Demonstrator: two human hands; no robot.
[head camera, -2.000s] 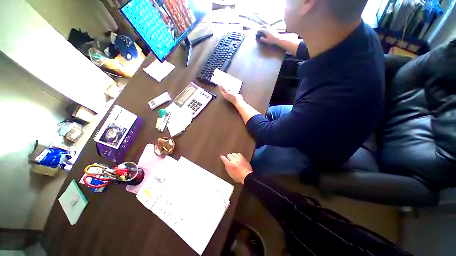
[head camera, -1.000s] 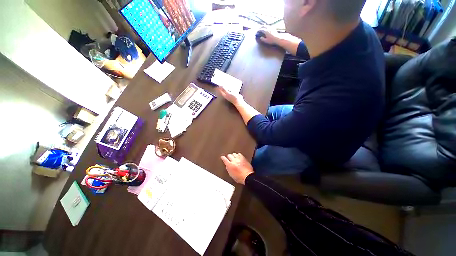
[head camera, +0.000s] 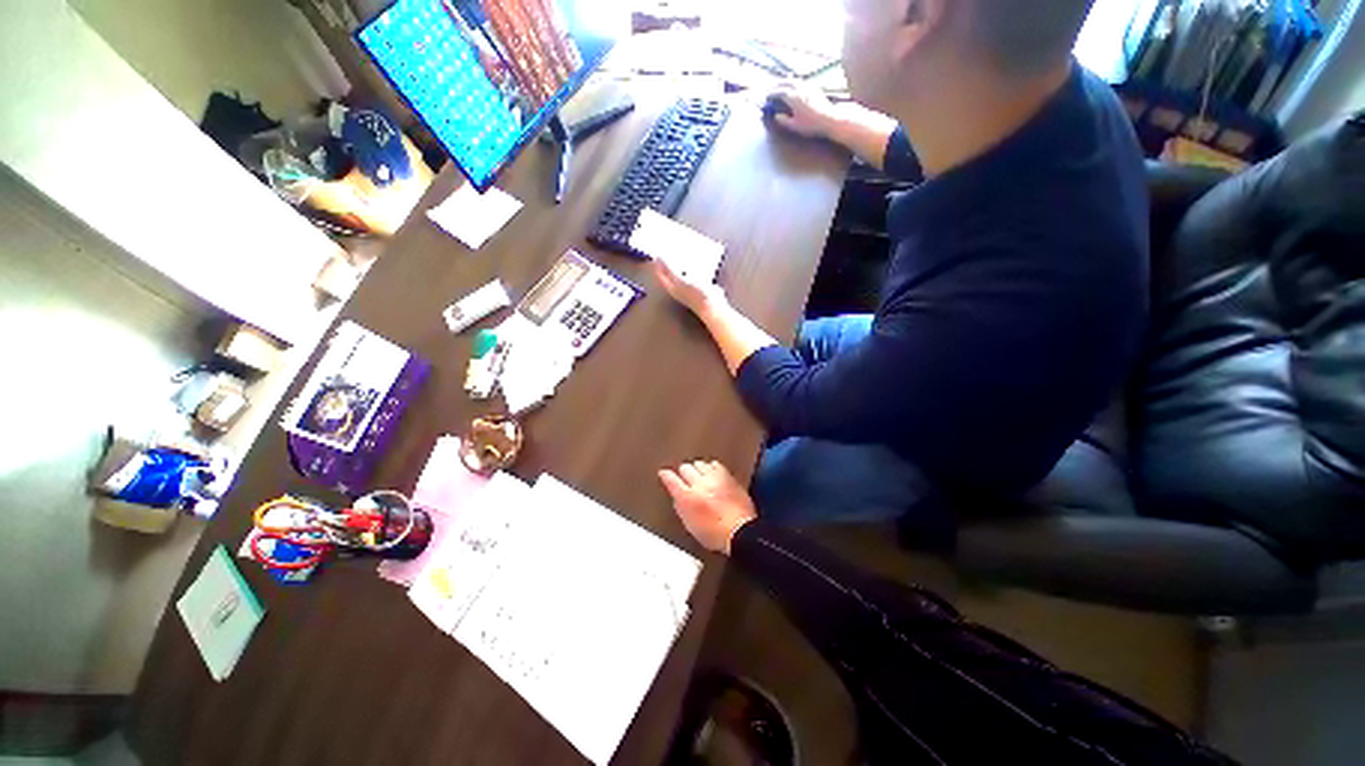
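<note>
My right hand (head camera: 707, 504) rests on the near edge of the dark desk (head camera: 599, 449), empty, its fingers loosely apart. My dark sleeve runs to the lower right corner. White printed paper sheets (head camera: 576, 621) lie beside my hand, towards the bottom of the view, not touched by it. A pink sheet (head camera: 443, 486) shows partly under them. My left hand is out of the picture.
A seated person (head camera: 1003, 285) holds a bright smartphone (head camera: 681, 244) and rests the other hand on a mouse (head camera: 777, 105). A calculator (head camera: 576, 299), keyboard (head camera: 659, 172), monitor (head camera: 479, 90), purple box (head camera: 356, 392), pen cup (head camera: 401, 527) and gold-brown ornament (head camera: 491, 443) stand on the desk.
</note>
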